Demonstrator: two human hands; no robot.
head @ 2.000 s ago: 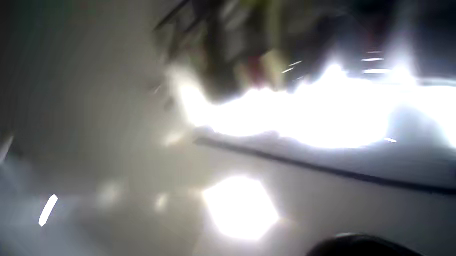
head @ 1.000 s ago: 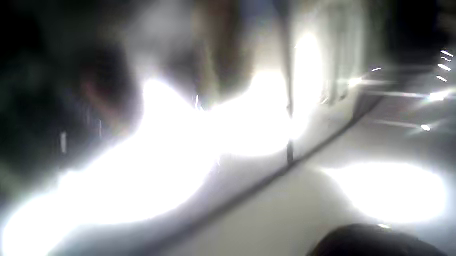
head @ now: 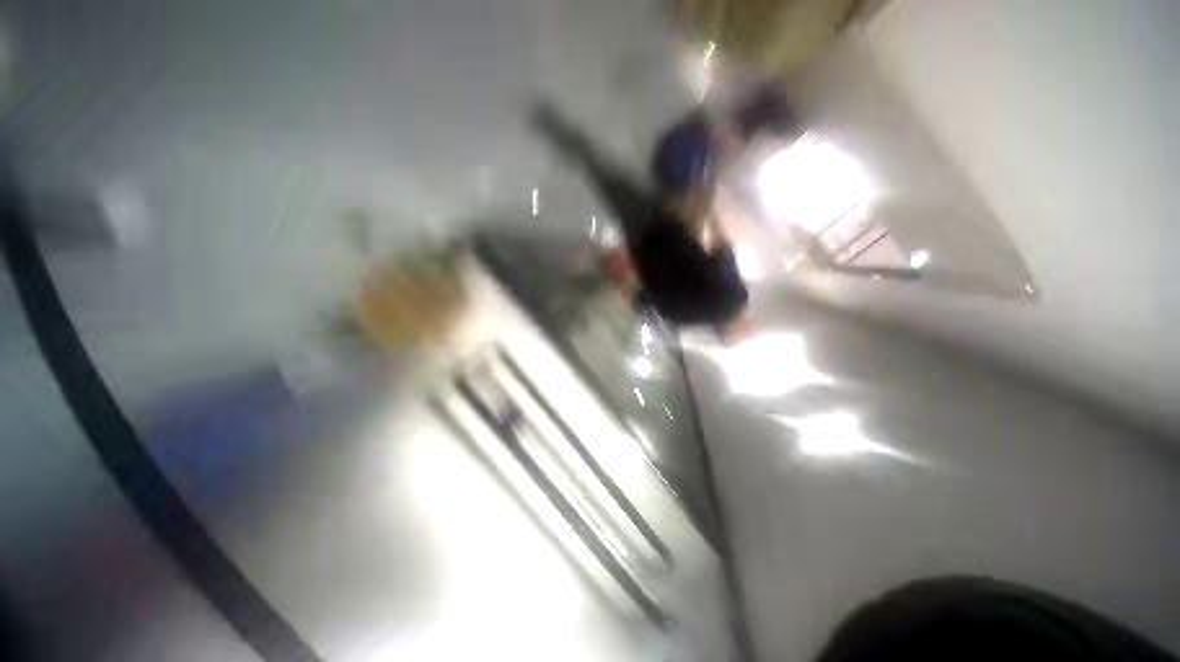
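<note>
Neither of my hands can be made out, and no held object shows. The view is strongly blurred and tilted. A dark rounded shape [head: 990,627] is cut off by the bottom edge at the lower right; I cannot tell what it is. Dark parallel bars [head: 563,498] run slantwise across a bright white area at the lower middle.
A blurred dark figure [head: 686,265], which looks like a person, is at the upper middle. A dark curved band [head: 110,440] runs down the left. A blurred yellow-orange patch [head: 404,300] and a blue patch [head: 214,433] are at the left. A pale wall [head: 1048,155] is at the right.
The whole view has swung and tilted. The large white glare has shrunk, and the bars, the dark figure and the coloured patches now show. The dark rounded shape stays at the lower right.
</note>
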